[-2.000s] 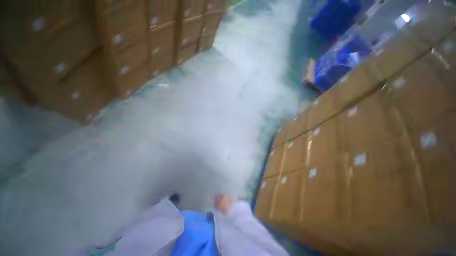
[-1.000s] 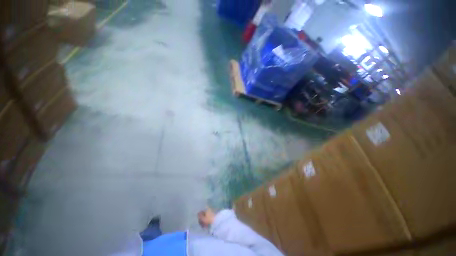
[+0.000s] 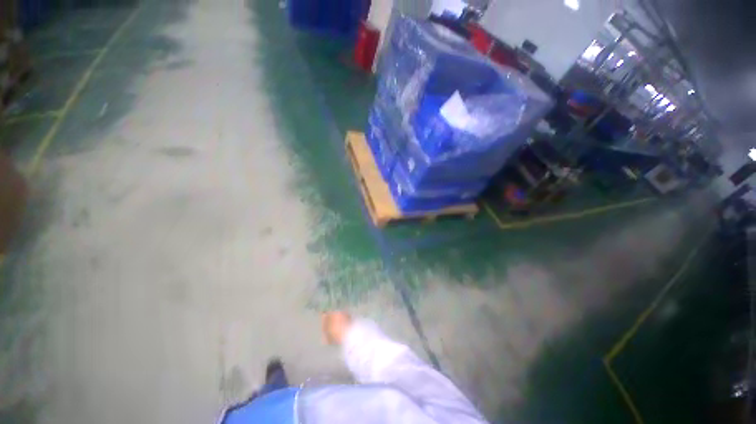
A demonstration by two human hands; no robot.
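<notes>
My right hand (image 3: 335, 327) shows at the lower middle, small and blurred, at the end of a pale lilac-white smock sleeve (image 3: 385, 356). Its fingers cannot be made out, and no held thing can be seen. My left hand is not in the picture. Nearest in front of me is a load of blue bins (image 3: 448, 116) wrapped in clear film on a wooden pallet (image 3: 370, 186). A white sheet lies on the wrapped load. Blue cloth and one dark shoe (image 3: 275, 374) show at the bottom edge.
Green and worn grey floor (image 3: 166, 215) with yellow lines runs ahead. More blue bins (image 3: 327, 15) and a red object (image 3: 365, 45) stand behind the pallet. Racks and equipment (image 3: 613, 137) stand at the right. Brown cartons are cut off at the left edge.
The carton stacks on the right have left the picture, and those on the left have nearly gone. The wrapped pallet looks nearer and larger. My right hand stays low in the middle.
</notes>
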